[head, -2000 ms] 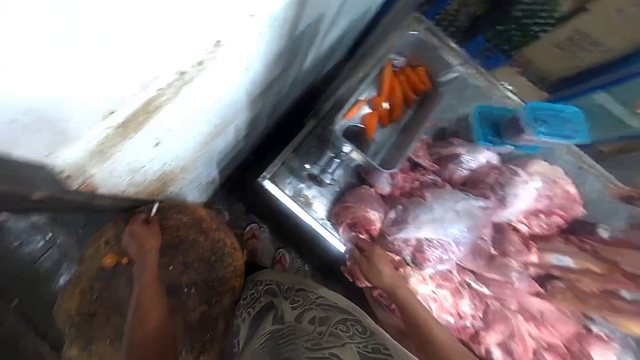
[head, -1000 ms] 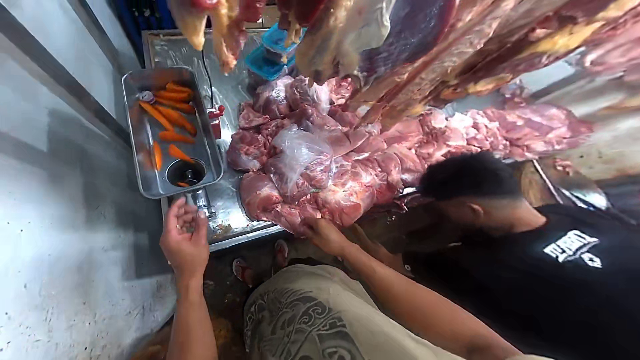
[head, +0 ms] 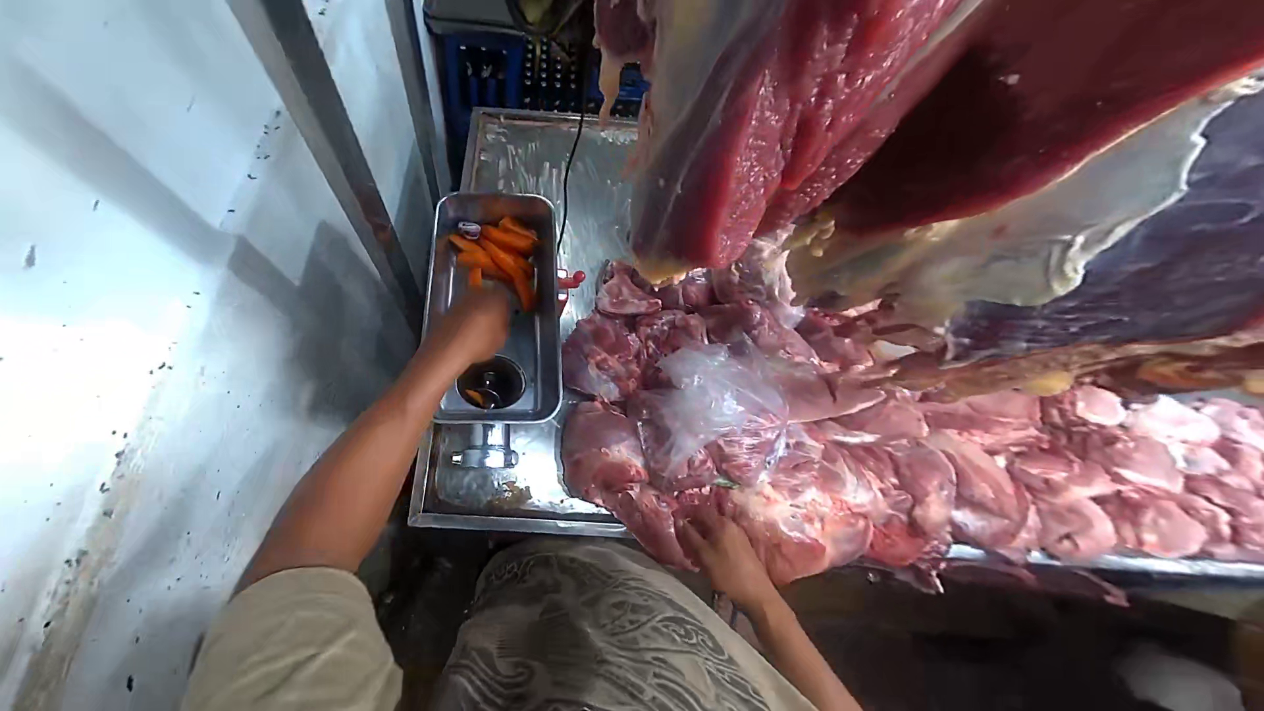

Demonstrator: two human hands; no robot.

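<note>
Over the metal tray (head: pixel 545 341) of a meat grinder is my left hand (head: pixel 480 321), blurred, at the near end of some carrot pieces (head: pixel 509 257); whether its fingers hold one is not visible. Just below that hand is the round feed hole (head: pixel 494 383), with an orange piece inside. The grinder's metal body (head: pixel 484 456) shows under the tray's near edge. My right hand (head: pixel 726 553) rests with spread fingers on the near edge of a pile of raw meat (head: pixel 829 494), its fingertips against the meat.
Large cuts of raw meat (head: pixel 750 128) hang over the right side. A clear plastic bag (head: pixel 716 400) lies on the pile. The metal table (head: pixel 592 188) carries the grinder, with a red handle (head: pixel 571 280) beside its tray. A white wall (head: pixel 128 326) stands at left; blue crates (head: pixel 484 74) are behind.
My left hand was over a round wooden block two seconds ago, then at the tray's near end, and is now over the tray. The other person at right has left view as the view shifted.
</note>
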